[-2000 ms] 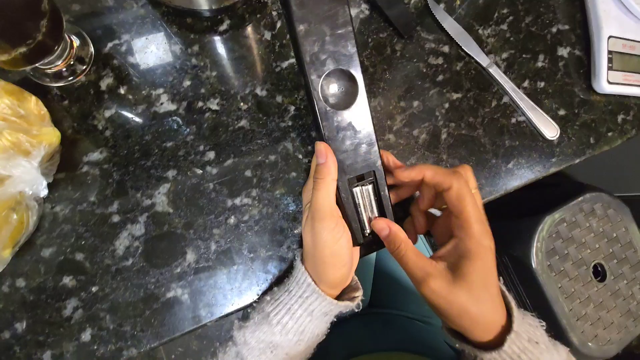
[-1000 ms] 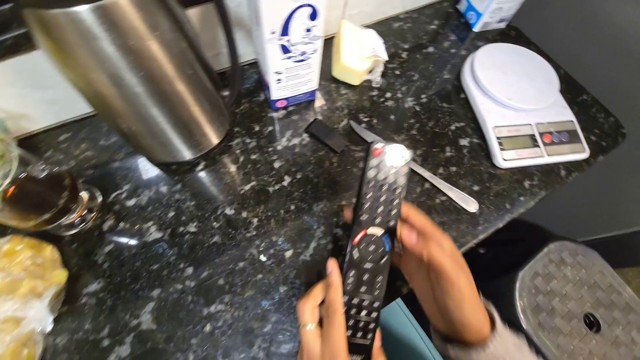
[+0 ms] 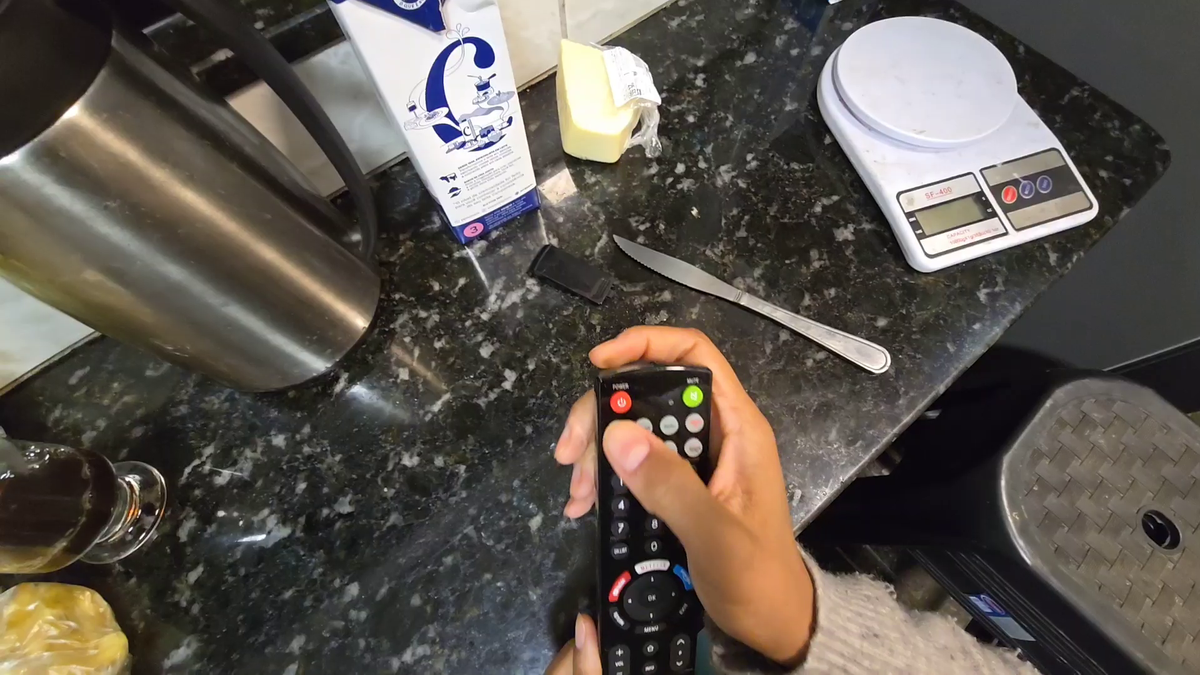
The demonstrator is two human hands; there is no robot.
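A black remote control (image 3: 652, 595) is held with its buttons facing up, over the counter's near edge. My right hand (image 3: 727, 497) wraps around its upper part, the thumb resting over buttons below the red power button and the fingertips showing past the left side. At the bottom of the view, the fingers of my left hand (image 3: 583, 647) touch the remote's lower left side; most of that hand is out of view. Beyond the remote, a small black plastic cover (image 3: 570, 273) lies on the counter beside a serrated table knife (image 3: 750, 302). The remote's back is hidden.
A steel jug (image 3: 197, 216) and a printed carton (image 3: 450, 122) stand at the back, near partly wrapped butter or cheese (image 3: 595, 103). A white kitchen scale (image 3: 956, 141) is at right. A glass of dark drink (image 3: 66, 506) and a plastic-wrapped yellow food (image 3: 61, 630) sit left. A dark stool (image 3: 1106, 506) stands below.
Two seconds ago the remote lay back up with batteries showing in its compartment; now its buttons face up. My right hand has moved to its upper end. The view has shifted.
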